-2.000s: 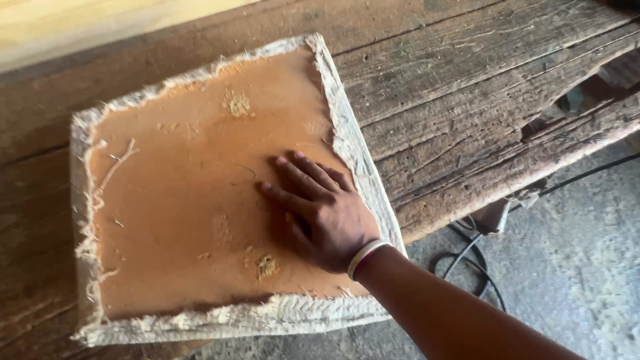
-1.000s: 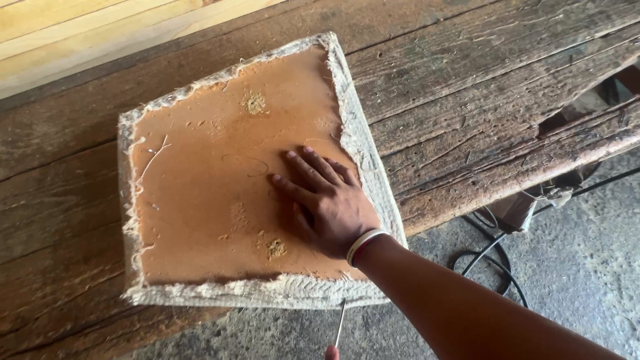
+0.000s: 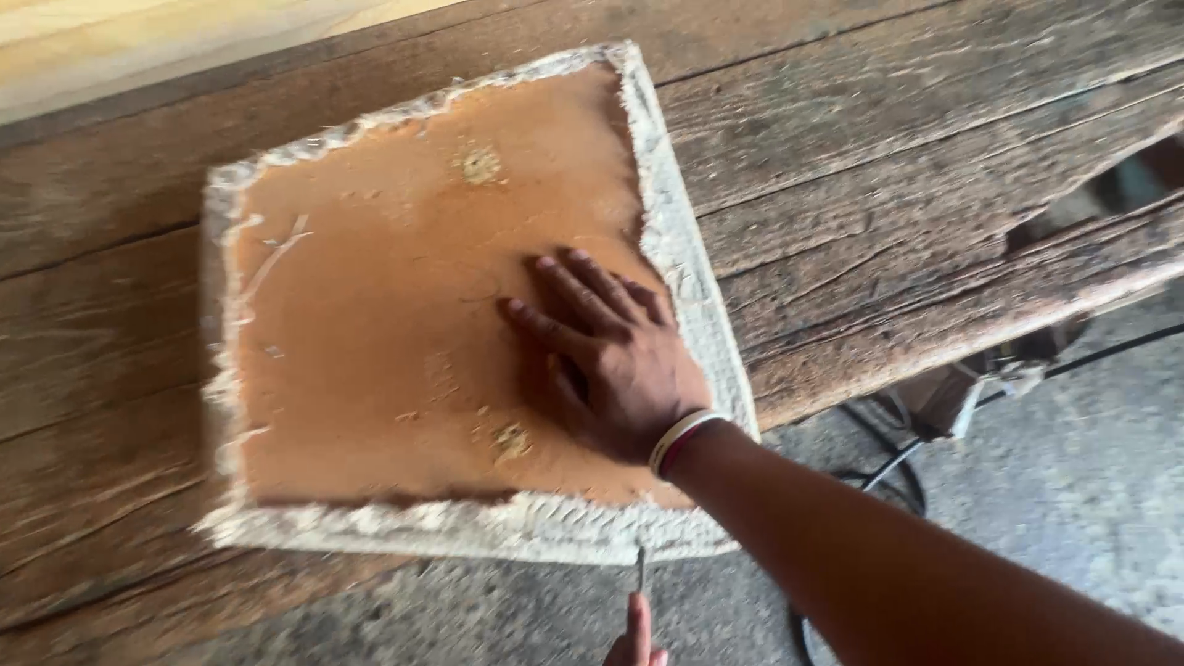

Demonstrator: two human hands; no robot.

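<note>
A padded seat panel (image 3: 370, 324) lies with its orange-brown board face up. Pale woven fabric (image 3: 388, 532) is folded over its rim, frayed along the inner edge. My right hand (image 3: 620, 361) rests palm down on the board near its right side, fingers spread, with bands at the wrist. At the bottom, my left hand (image 3: 638, 638) is partly cut off by the frame. It grips a thin metal tool (image 3: 641, 572), one finger lying along it. The tool's tip meets the fabric at the near edge; its handle and exact kind are hidden.
Beneath the panel is a worn wooden plank bench (image 3: 888, 166) with gaps and a rough front edge. Black cable (image 3: 902, 458) hangs beside a bench support (image 3: 943, 398) above the concrete floor (image 3: 1036, 518). Pale wooden boards (image 3: 166, 46) stand at the top left.
My left hand and the thin metal tool, out of sight two seconds ago, have come in from the bottom, and more of the hand now shows. My right hand stays flat on the board.
</note>
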